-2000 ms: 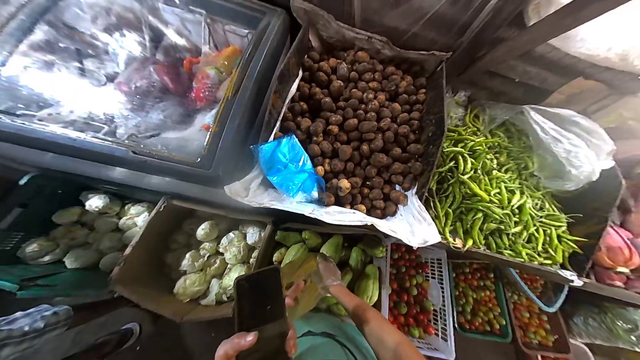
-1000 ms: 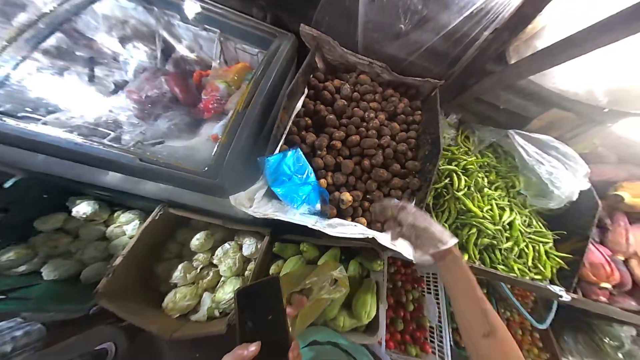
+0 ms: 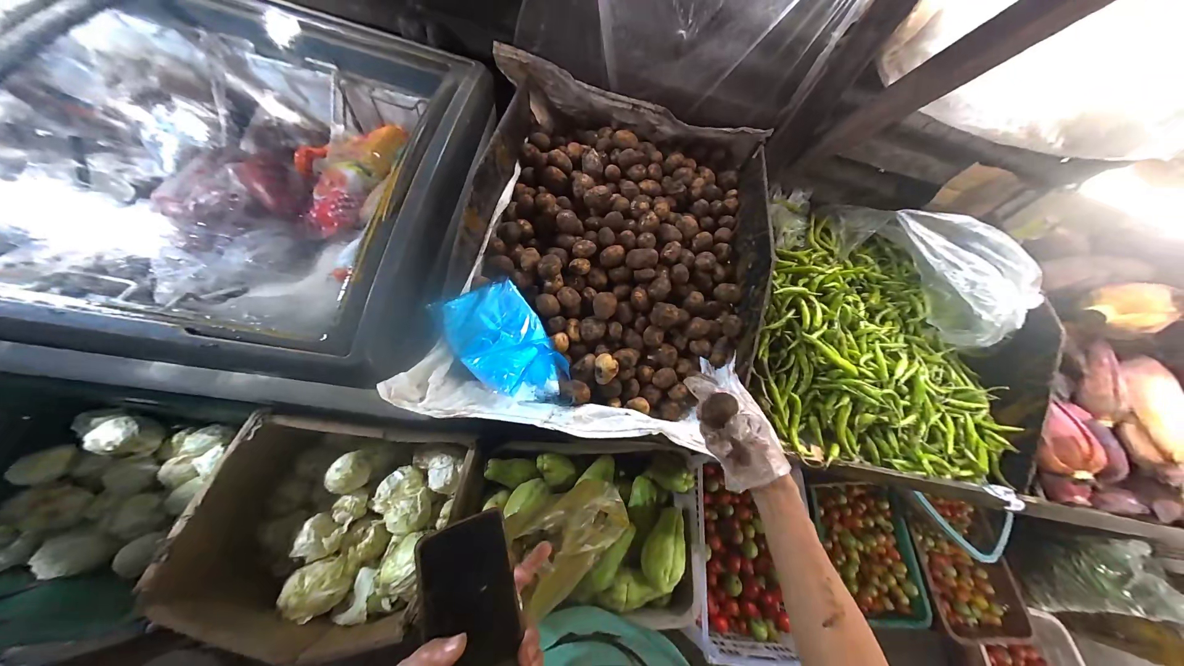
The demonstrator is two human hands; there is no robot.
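At the bottom centre, my left hand holds a dark smartphone and a crumpled yellowish plastic bag beside it. My right hand, in a thin clear plastic glove, is palm up at the front right corner of the box of small brown potatoes. A round brown potato rests in its palm with the fingers partly curled. A shiny blue plastic bag lies on the white liner at the box's front left corner.
Green chilies fill a box at right, by banana blossoms. Nearer stand a carton of pale lettuce-like heads, chayotes, and baskets of small tomatoes. A dark-framed glass-topped chest stands left; a wooden beam slants above.
My right hand has gone from near the yellowish bag up to the potatoes, then back to the box's front right corner, where it now shows a potato. My left hand still holds the phone.
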